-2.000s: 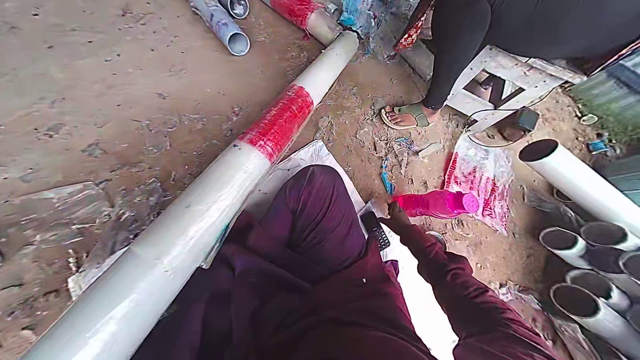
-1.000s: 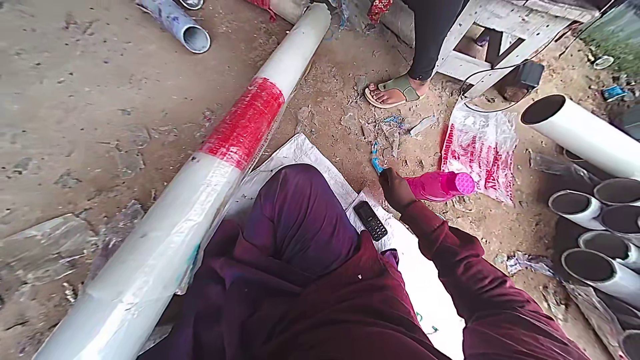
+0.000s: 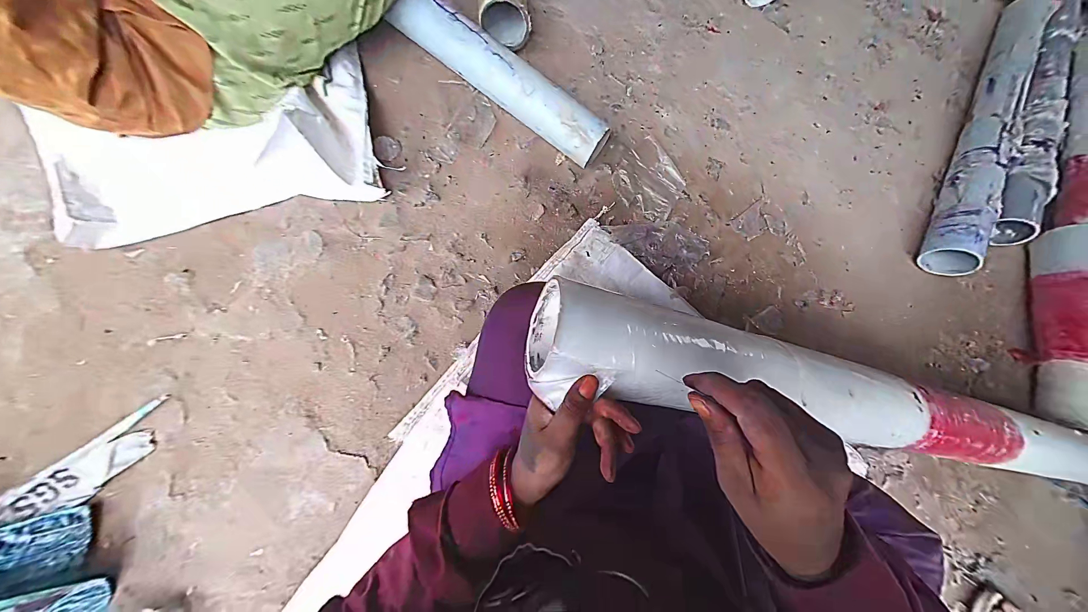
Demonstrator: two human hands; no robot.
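Note:
A long white pipe (image 3: 722,353) with a red wrapped band (image 3: 969,427) lies across my lap, its near end at the left. Clear plastic film clings around this end. My left hand (image 3: 565,433), with red bangles at the wrist, is at the underside of the pipe's end, its thumb against the film and its fingers apart. Just right of it, my right hand (image 3: 769,463) is beside the pipe's lower side, thumb and forefinger close together. Whether a thin strand of film is between those fingertips is too fine to tell.
A loose pale pipe (image 3: 510,81) lies on the dirt ahead. More pipes (image 3: 969,204) lie at the right, with a red-banded one (image 3: 1067,314) at the edge. A person in green and orange cloth (image 3: 280,51) sits on a white sheet (image 3: 212,178) at the upper left.
The view has swung far to the left. My right hand, earlier near a pink bottle by the phone, is now at the pipe's end. My left hand has come into view.

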